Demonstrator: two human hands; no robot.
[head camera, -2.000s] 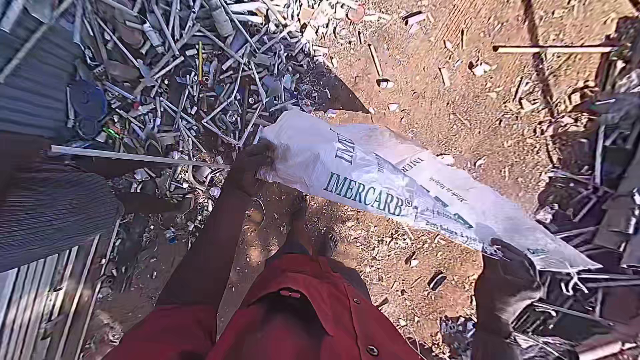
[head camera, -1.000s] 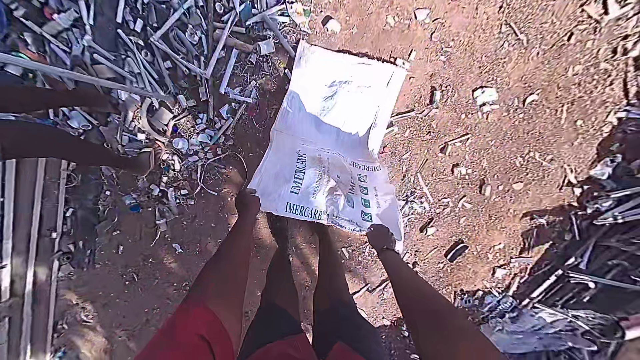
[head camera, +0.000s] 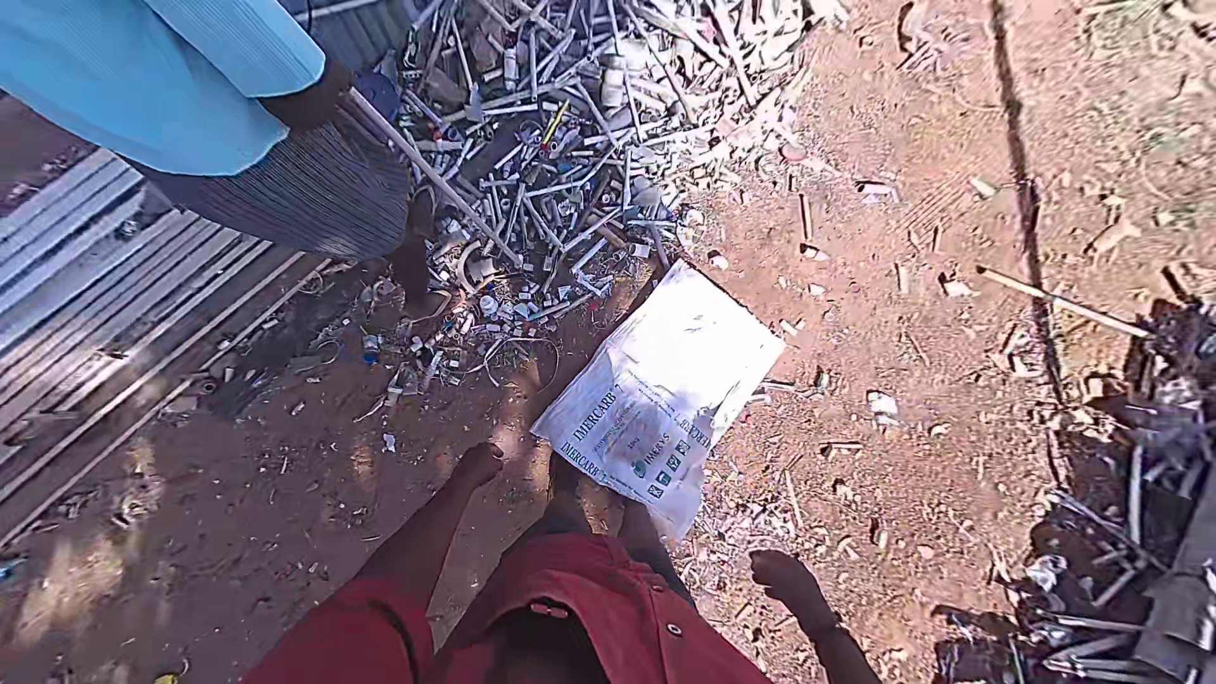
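Note:
A white woven sack (head camera: 665, 389) with green print lies flat on the ground at my feet. To the left of its lower corner is my left hand (head camera: 478, 465), which holds nothing and does not touch the sack; its fingers look curled. My right hand (head camera: 781, 573), off to the right of the sack's lower edge, is empty too, with the fingers loosely curled. Beyond the sack spreads a heap of plastic pipe scraps (head camera: 560, 161).
At the upper left stands another person (head camera: 304, 171), a hand on a long stick (head camera: 437, 176). Corrugated metal sheets (head camera: 123, 313) lie at the left. Dark scrap (head camera: 1130, 532) is piled at the lower right, and a thin stick (head camera: 1064, 302) lies on the dirt at the right.
Both hands, which held the sack's near corners, have let go and moved apart. Two seconds ago the sack was held up and folded; now it lies spread on the ground.

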